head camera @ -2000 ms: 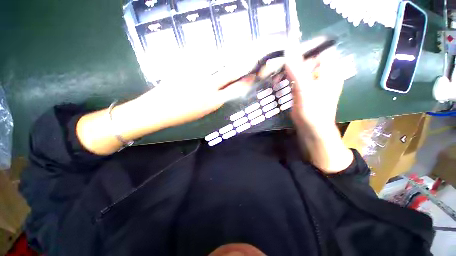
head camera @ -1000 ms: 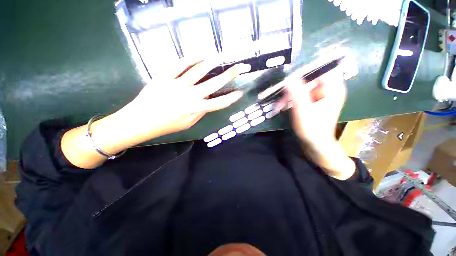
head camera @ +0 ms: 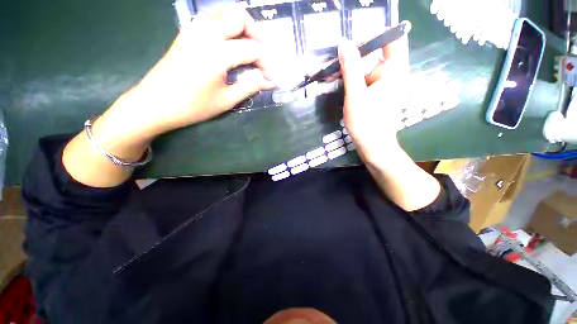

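Observation:
A black-framed panel (head camera: 276, 37) with bright pale windows lies at the top centre. My right hand (head camera: 378, 95) holds slim black tweezers (head camera: 379, 43), whose pointed end reaches left to the panel's near edge. An oval adhesive piece (head camera: 283, 97) shows by that tip; whether the tip touches it is unclear. My left hand (head camera: 209, 69) is over the panel's left part, fingers bent and apart, fingertips beside the tip; whether it grips the panel edge I cannot tell. A sticker sheet (head camera: 308, 158) with rows of pale ovals lies along the near bench edge, partly under my right hand.
Fanned white sticker sheets (head camera: 477, 19) lie at the upper right, beside a smartphone (head camera: 517, 74) in a pale blue case. A white round object (head camera: 558, 126) with a blue cable is at the far right. A brown cardboard box (head camera: 506, 190) stands below the bench. Clear plastic shows at the left edge.
My right hand and the tweezers have moved up and left from the sticker sheet to the panel's near edge. My left hand has moved up and left over the panel.

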